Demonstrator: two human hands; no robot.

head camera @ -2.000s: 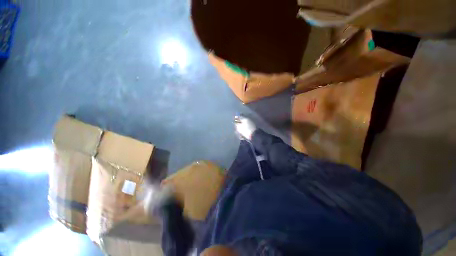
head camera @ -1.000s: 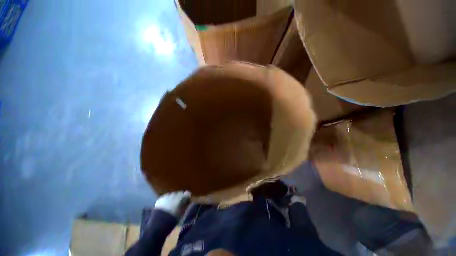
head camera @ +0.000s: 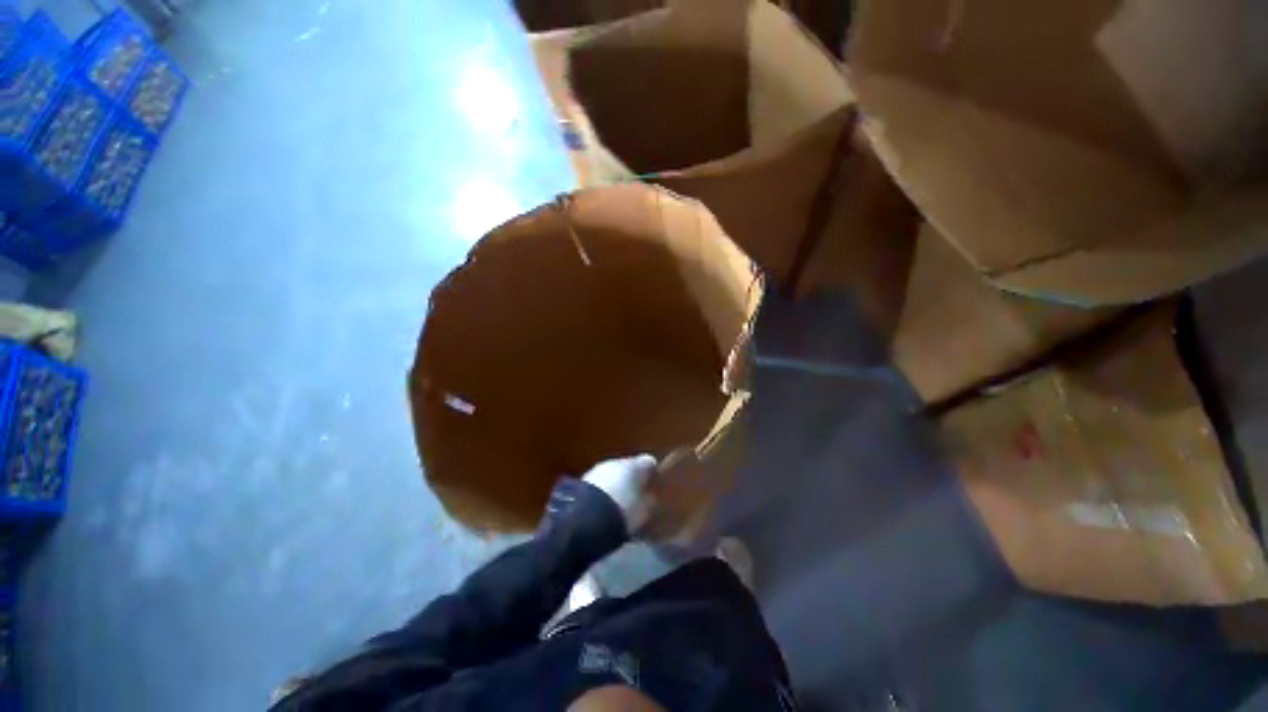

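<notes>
A big brown carton point(head camera: 556, 334) stands open in front of me, its dark hollow towards me. Its rim is bent round, with ragged edges on the right. My left hand point(head camera: 622, 490), in a white glove, is closed on the near rim, its arm reaching in from the lower left. A small pale shape by the near right side of the carton looks like part of my right hand point(head camera: 734, 559). It is blurred and mostly cut off by the dark sleeve and apron, so its grip cannot be made out.
Other open cartons point(head camera: 779, 181) stand close beyond and to the right, one large one point(head camera: 1029, 153) at upper right. A taped carton point(head camera: 1112, 487) lies at right. Blue crates of small parts point(head camera: 84, 125) stand at the far left on the shiny floor point(head camera: 264, 362).
Since one second ago my left hand has moved right along the near rim. The carton's rim has changed shape. The view has shifted, bringing more blue crates in at left; the cartons at lower left are gone from view.
</notes>
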